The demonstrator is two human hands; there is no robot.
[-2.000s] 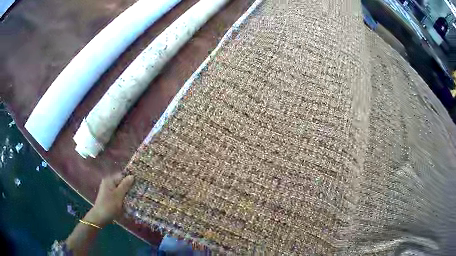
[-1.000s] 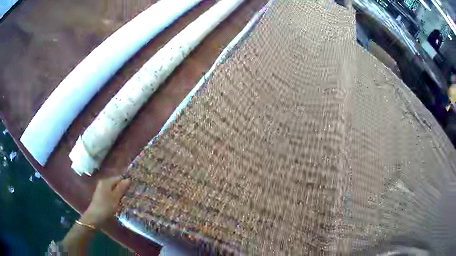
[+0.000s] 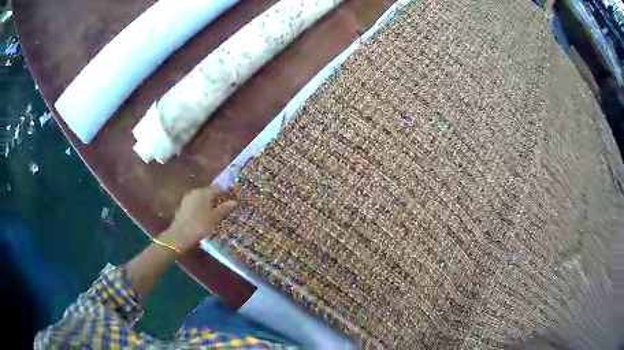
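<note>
The brown-beige nubby fabric point(image 3: 383, 178) covers the right and middle of the view. My left hand point(image 3: 199, 217) is at its near left corner, with the thumb on top of the cloth and the fingers at the edge, pinching it. White underlay paper point(image 3: 291, 316) shows below the near edge and along the left cut end. My right hand is not in view; a yellow-checked sleeve part crosses the bottom edge of the picture.
A plain white paper roll point(image 3: 137, 65) and a speckled off-white roll point(image 3: 212, 82) lie on the brown table point(image 3: 198, 171), left of the fabric. The dark green floor point(image 3: 61, 205) with white scraps shows beyond the table edge.
The view has shifted, so the rolls and corner sit differently in it. More white paper shows along the near edge and cut end. My left hand stays at the corner; more checked sleeve shows.
</note>
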